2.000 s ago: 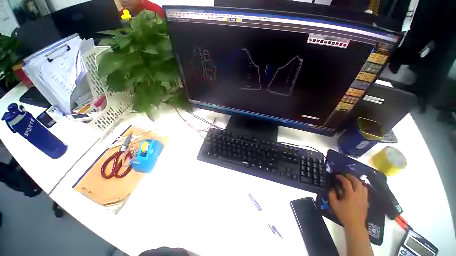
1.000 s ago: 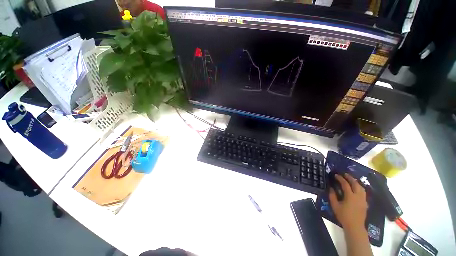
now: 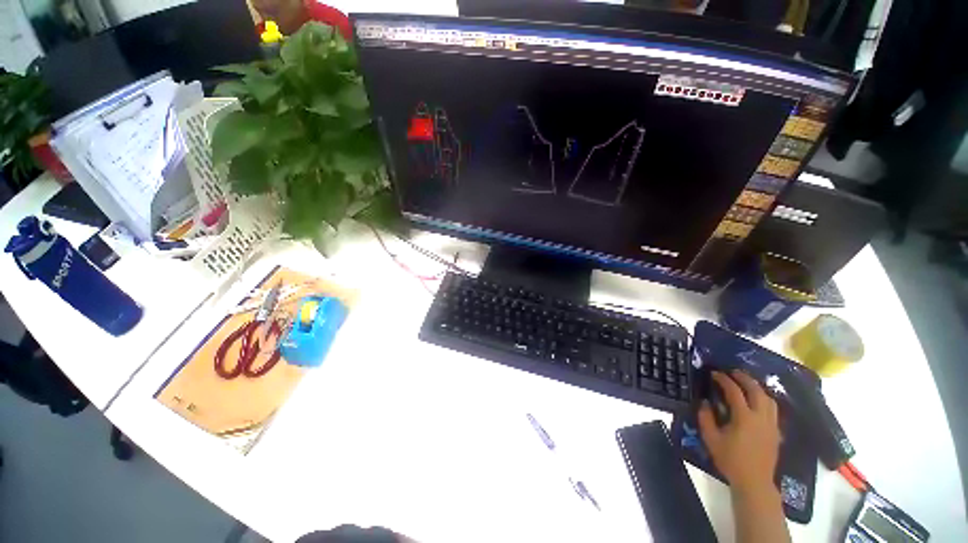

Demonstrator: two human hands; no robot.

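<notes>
My right hand (image 3: 746, 430) rests over a small black mouse (image 3: 719, 404) on a dark mouse pad (image 3: 798, 467), right of the black keyboard (image 3: 563, 336). The fingers lie over the mouse and hide part of it. The monitor (image 3: 531, 138) stands behind the keyboard. Its black screen shows thin white pattern outlines in the middle and smaller outlines at the left, one part filled red. An icon column runs down the screen's right edge. My left hand is not in view. A dark rounded shape at the bottom edge cannot be made out.
Scissors (image 3: 249, 348) and a blue tape dispenser (image 3: 313, 331) lie on a brown notebook (image 3: 212, 390). A black slab (image 3: 667, 483), pen (image 3: 560, 458), calculator (image 3: 886, 523), yellow tape roll (image 3: 827, 345), blue tin (image 3: 756, 300), plant (image 3: 308, 138) and blue bottle (image 3: 74, 278) surround the work. A person's red sleeve shows behind.
On screen, a red fill has appeared in the left outlines, first at the top, now slightly lower in a larger block. My right hand has stayed on the mouse with hardly any movement.
</notes>
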